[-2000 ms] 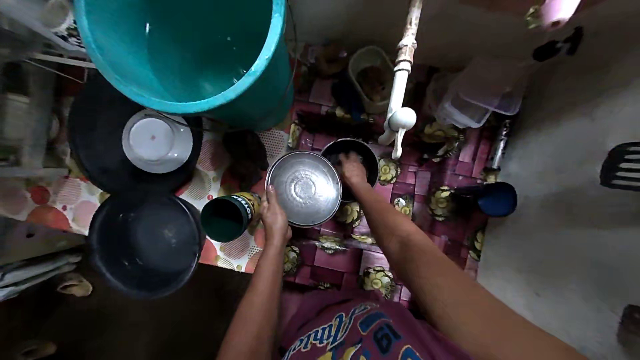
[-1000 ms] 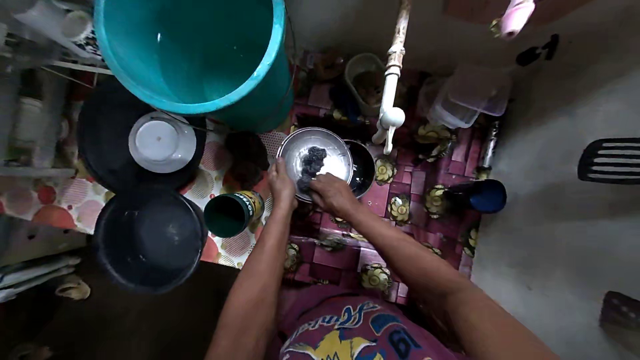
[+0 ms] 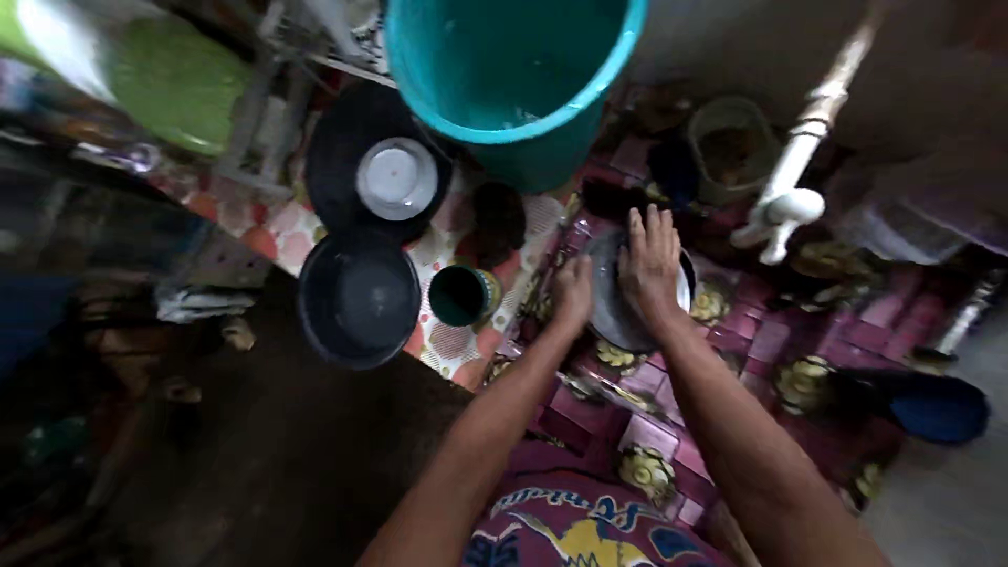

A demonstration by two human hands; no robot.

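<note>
A round metal pan or lid (image 3: 614, 315) lies on the pink patterned covering, tilted or partly blurred. My left hand (image 3: 573, 291) is at its left edge, thumb side toward it; whether the fingers grip the rim is unclear. Over the right part of the metal piece lies my right hand (image 3: 652, 256), fingers extended and pointing away from me. A dark bowl's rim shows just right of that hand. What is under the palm is hidden. Left of my left hand, a green-lined can (image 3: 458, 295) stands on the dotted cloth.
A large teal bucket (image 3: 543, 150) with water stands ahead. Black basin (image 3: 360, 299) and a white bowl (image 3: 396, 179) on a black lid are at left. A white faucet (image 3: 795, 206) hangs at right, near a blue dipper (image 3: 939, 408) and a pale container (image 3: 732, 150).
One second ago my right hand held a dark, crumpled scrubber inside the metal piece; now it lies flat with fingers extended, and no scrubber shows. The view has swung left.
</note>
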